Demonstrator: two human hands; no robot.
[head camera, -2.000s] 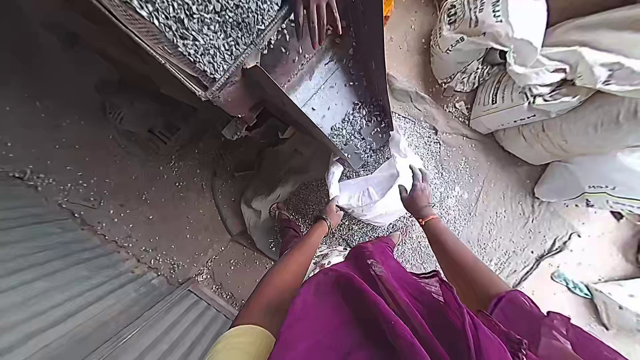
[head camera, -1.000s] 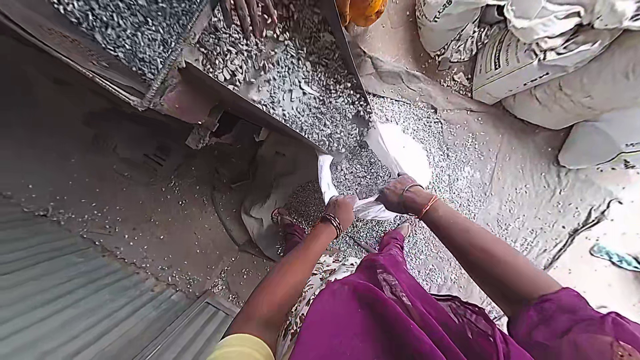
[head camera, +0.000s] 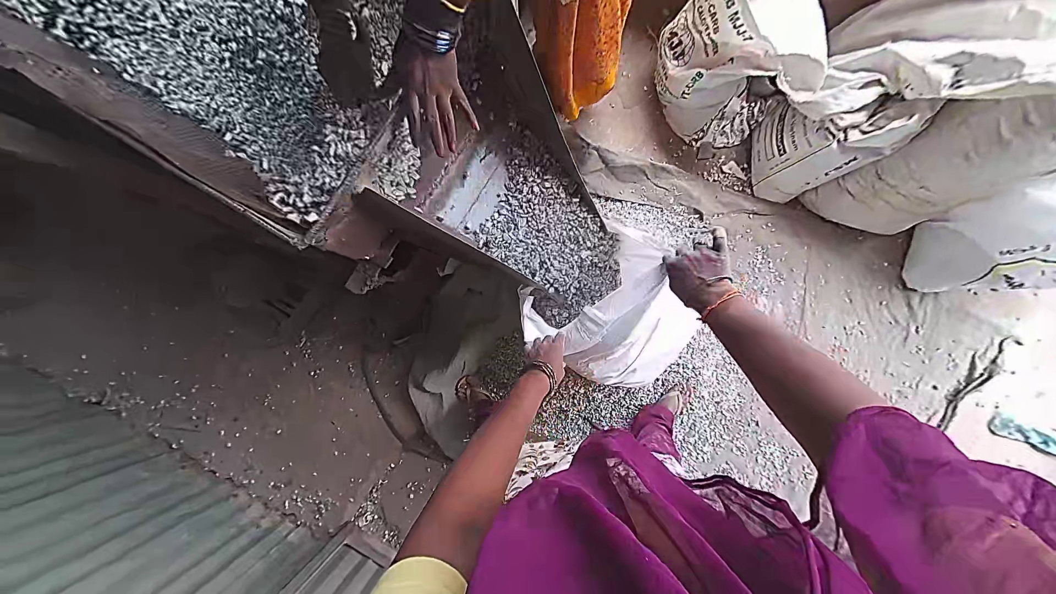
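Note:
A white woven sack (head camera: 639, 334) hangs under the lower end of a metal chute (head camera: 474, 190). My left hand (head camera: 546, 353) is closed on the near left edge of its mouth, and my right hand (head camera: 700, 268) grips the right edge. Grey-white chips or pellets (head camera: 549, 223), too small to name exactly, lie along the chute and reach the sack's mouth. Another person's hand (head camera: 433, 103), with bracelets, is over the upper part of the chute, fingers spread. How full the sack is cannot be seen.
A large tray (head camera: 206, 99) heaped with chips stands at the upper left. Filled white sacks (head camera: 916, 157) lie at the upper right, near an orange cloth or bag (head camera: 582, 49). Chips are scattered on the ground sheet (head camera: 850, 280) around my feet. Corrugated metal sheeting (head camera: 124, 495) is at the lower left.
My hands were close together a second ago and are now apart, with the sack's mouth spread. The thick load of chips on the chute has thinned, baring metal. The other person's hand is further down.

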